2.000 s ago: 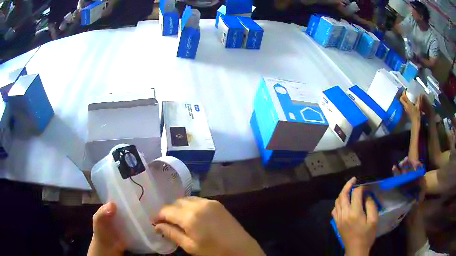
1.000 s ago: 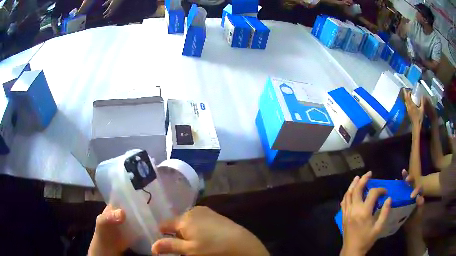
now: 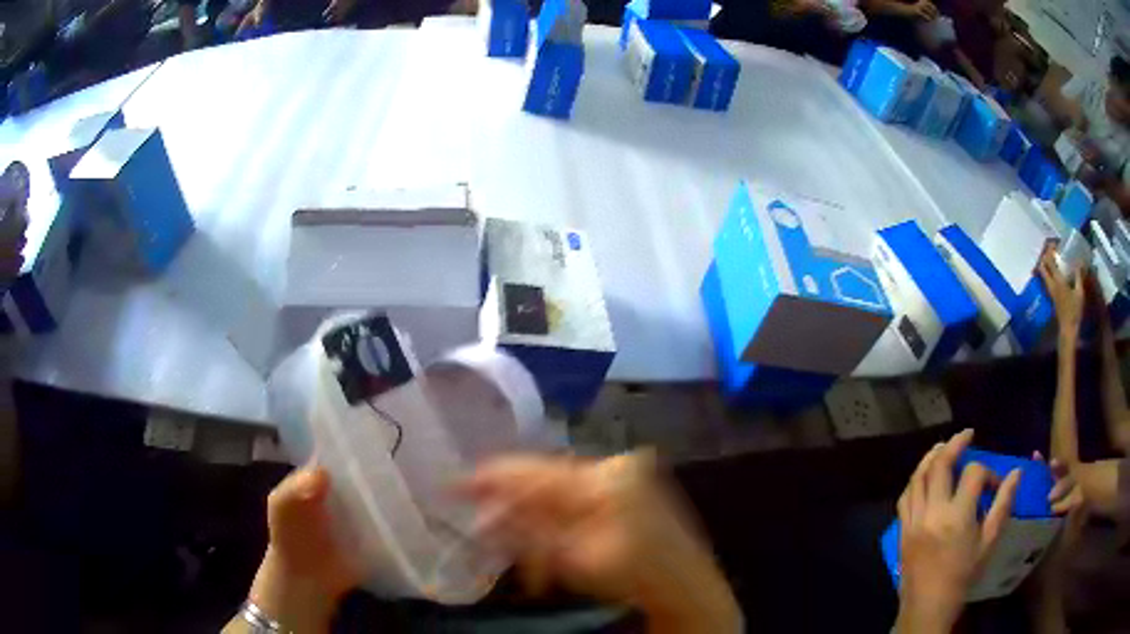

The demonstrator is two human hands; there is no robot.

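Note:
A white rounded appliance housing (image 3: 359,477) is held up in front of me, with a small black square fan (image 3: 367,358) at its top end and a thin dark wire hanging from it. A round white part (image 3: 493,390) shows behind its right side. My left hand (image 3: 301,545) holds the housing at its lower left edge. My right hand (image 3: 576,520) is blurred at the housing's lower right side; whether its fingers grip anything cannot be told.
An open carton (image 3: 382,266) and a closed printed carton (image 3: 545,291) stand at the table's near edge. A light-blue carton (image 3: 805,279) stands further right. More cartons line the table. Another person's hand (image 3: 948,533) holds a blue box at the lower right.
The view has shifted, so the table and cartons sit further right and higher in the picture. My right hand has moved up along the housing. My left hand keeps its hold.

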